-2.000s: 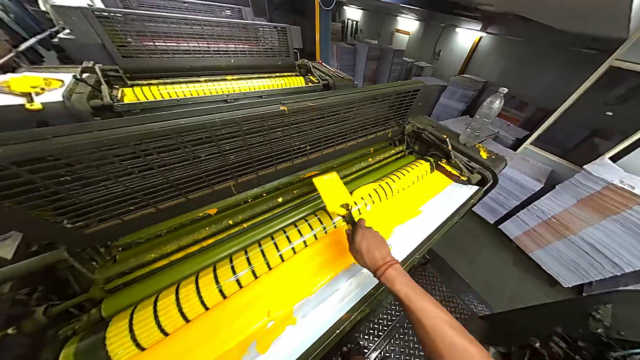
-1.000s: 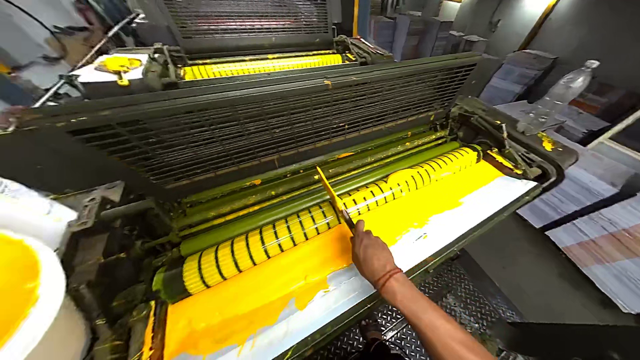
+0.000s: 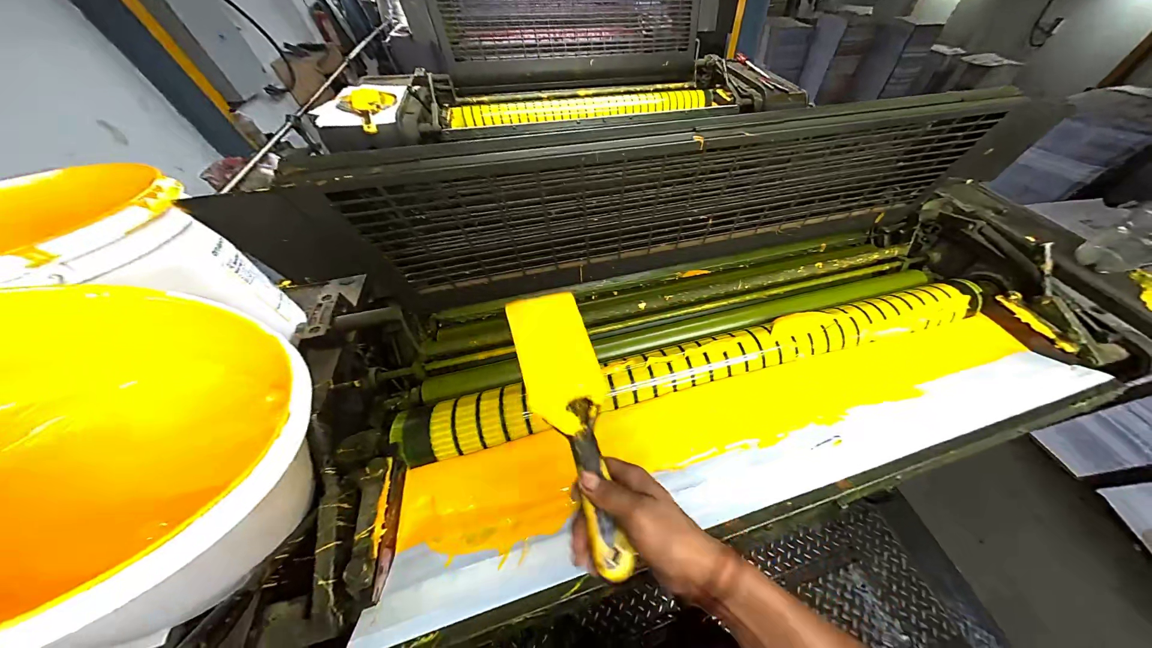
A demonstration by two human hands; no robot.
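My right hand (image 3: 643,526) is closed around the handle of an ink knife (image 3: 553,355), a wide flat blade coated in yellow ink. The blade points up and away over the ink fountain of a printing press, in front of a ribbed roller (image 3: 657,373) with yellow ink and dark bands. Beneath the hand lies a sloping white sheet (image 3: 747,477), its upper part covered with yellow ink (image 3: 504,495), more orange at the left. A white bucket of yellow-orange ink (image 3: 301,396) stands close at the left. My left hand is out of view.
Another ink bucket (image 3: 225,261) stands behind the first. A metal grille guard (image 3: 666,198) rises behind the rollers. Farther back is a second inked roller (image 3: 576,108), with an ink-covered tool (image 3: 369,103) beside it. A plastic bottle (image 3: 1116,243) is at the right, above stacked paper (image 3: 1098,441).
The view has swung left, bringing the ink buckets in. The knife, seen nearly edge-on one second ago, now shows its broad yellow face. My right hand still holds it.
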